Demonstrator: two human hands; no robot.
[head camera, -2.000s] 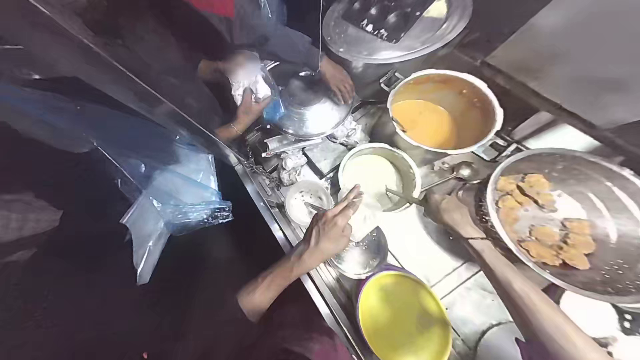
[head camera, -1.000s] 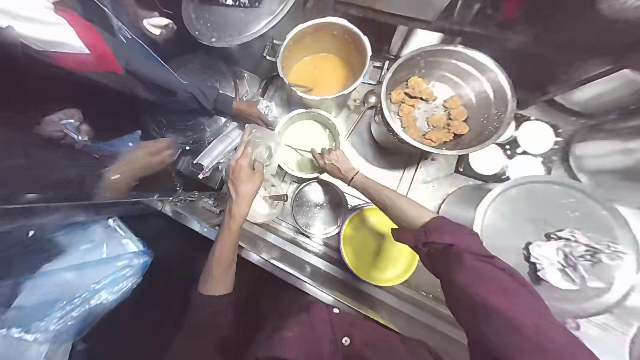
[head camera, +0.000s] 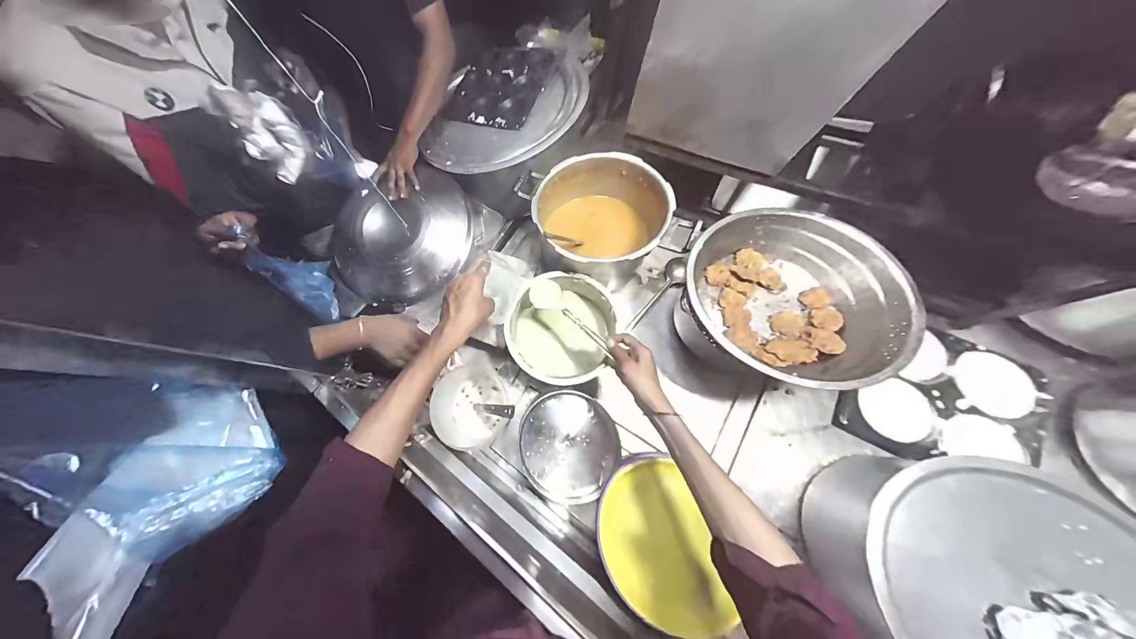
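Observation:
My right hand (head camera: 632, 362) grips the handle of a metal ladle (head camera: 546, 294), whose bowl holds pale liquid above a pot of pale green chutney-like liquid (head camera: 561, 344). Beside this pot, on its left, my left hand (head camera: 468, 304) holds a clear plastic bag (head camera: 506, 277) by its edge; the bag reaches the pot's rim. Behind stands a larger metal pot of orange liquid (head camera: 599, 222) with a spoon in it. A round metal lid (head camera: 569, 445) and a white perforated bowl (head camera: 468, 408) with a dark-handled utensil lie nearer to me.
A large steel bowl (head camera: 874, 293) holds fried pieces (head camera: 790, 324). Another ladle (head camera: 674, 270) rests beside it. A yellow tub (head camera: 661, 550) sits at the counter's front edge. Two co-workers' hands are near the domed metal lid (head camera: 399, 235); blue plastic bags (head camera: 195, 470) hang at left.
The ladle's bowl, not visible above the liquid a second ago, now shows raised and filled. My left hand stays beside the pot with the plastic bag. The view has shifted.

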